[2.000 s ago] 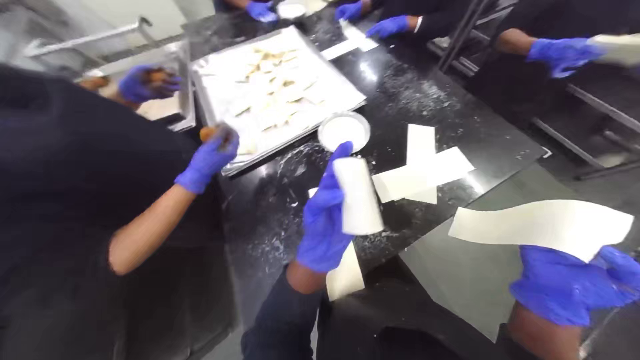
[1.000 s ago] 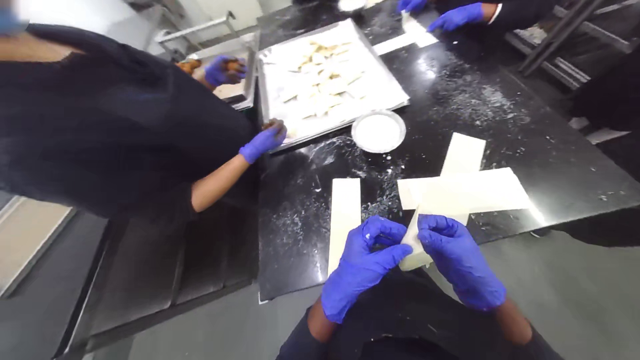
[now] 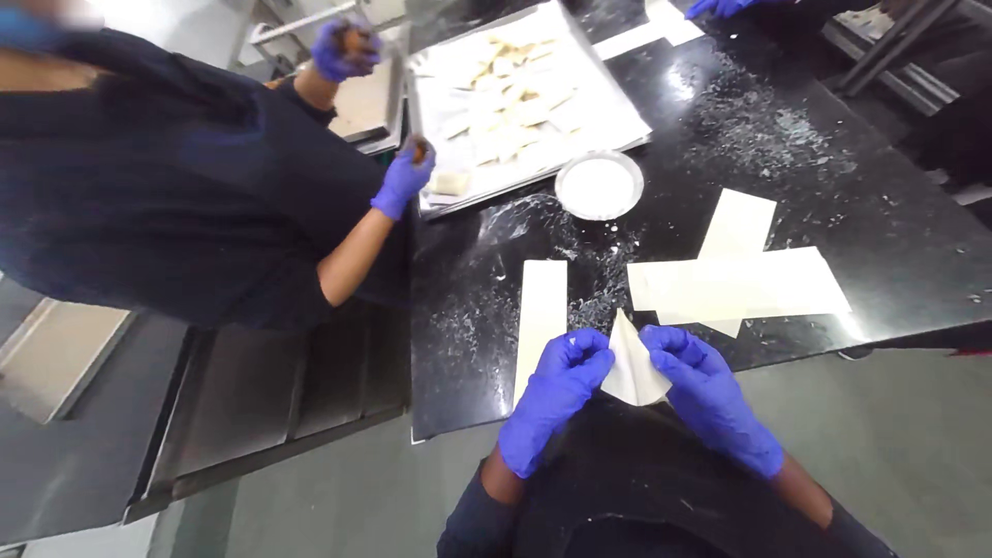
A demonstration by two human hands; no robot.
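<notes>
My left hand, in a blue glove, pinches the left edge of a small folded sheet of pale dough. The opposite edge is held by my right hand, gloved the same way. The piece has a pointed top and a crease down its middle. Just beyond it, a long dough strip lies across another strip on the black table. A separate narrow strip lies to the left, partly behind my left hand.
A lined metal tray holds many small dough pieces. Near its corner stands a round bowl of white powder. A co-worker stands left with gloved hands by the tray; another gloved hand shows at the top. Flour marks the table.
Two seconds ago my hands were apart, each with pale dough; now both hold one small folded piece over the table's near edge. The view has shifted.
</notes>
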